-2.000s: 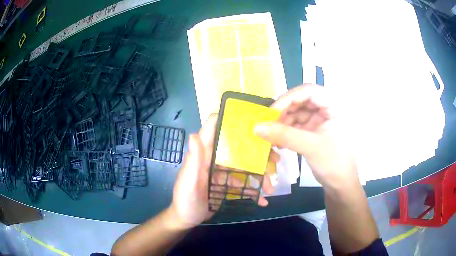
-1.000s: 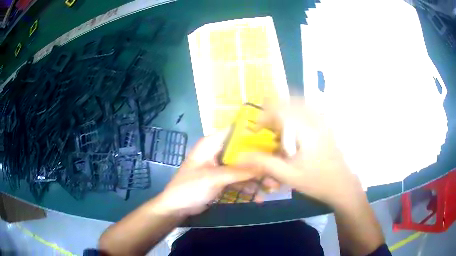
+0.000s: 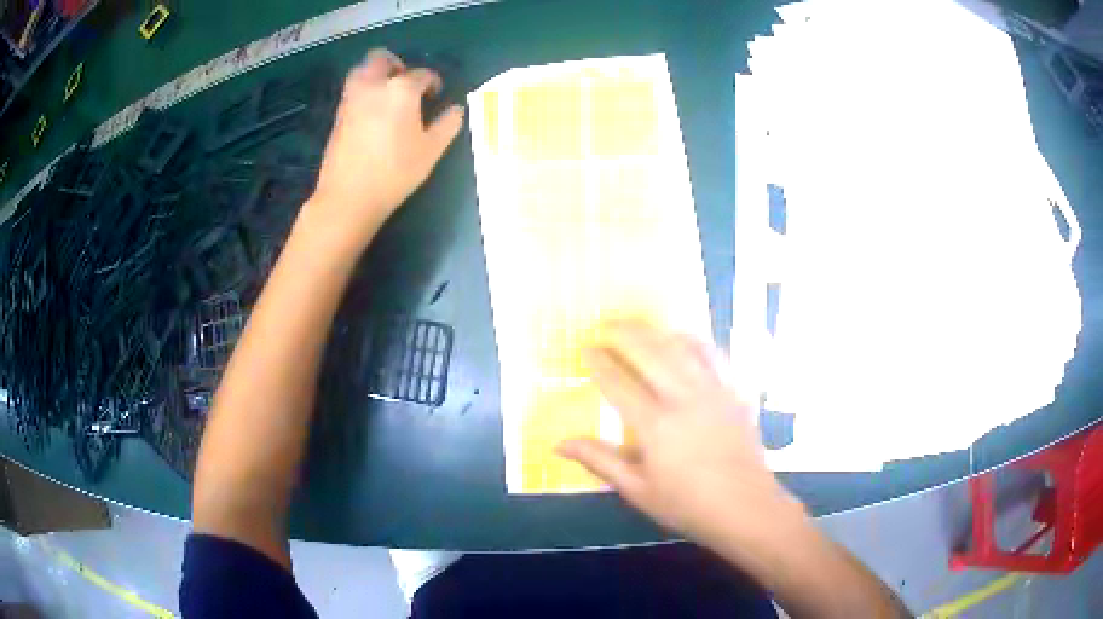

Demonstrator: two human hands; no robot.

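The white adhesive sheet (image 3: 544, 266) with yellow pieces lies in the middle of the table. My right hand (image 3: 683, 429) is over its near end, fingers apart, fingertips at the yellow pieces; whether it grips one I cannot tell. My left hand (image 3: 393, 127) is at the far edge of the black housing pile (image 3: 157, 242), left of the sheet's far end. Its fingers are curled and blurred, and what lies under them is hidden. One housing with a keypad grid (image 3: 429, 363) lies at the pile's near right edge.
A large white pile of used backing sheets (image 3: 895, 242) lies on the right. A small black fragment (image 3: 439, 291) lies between pile and sheet. A red stool or crate (image 3: 1064, 496) stands beyond the table's curved edge at lower right. Small yellow-edged frames (image 3: 154, 21) show at upper left.
The housing with its yellow piece is no longer in my hands. My left hand has moved up and left to the far side of the pile. My right hand has moved down onto the sheet.
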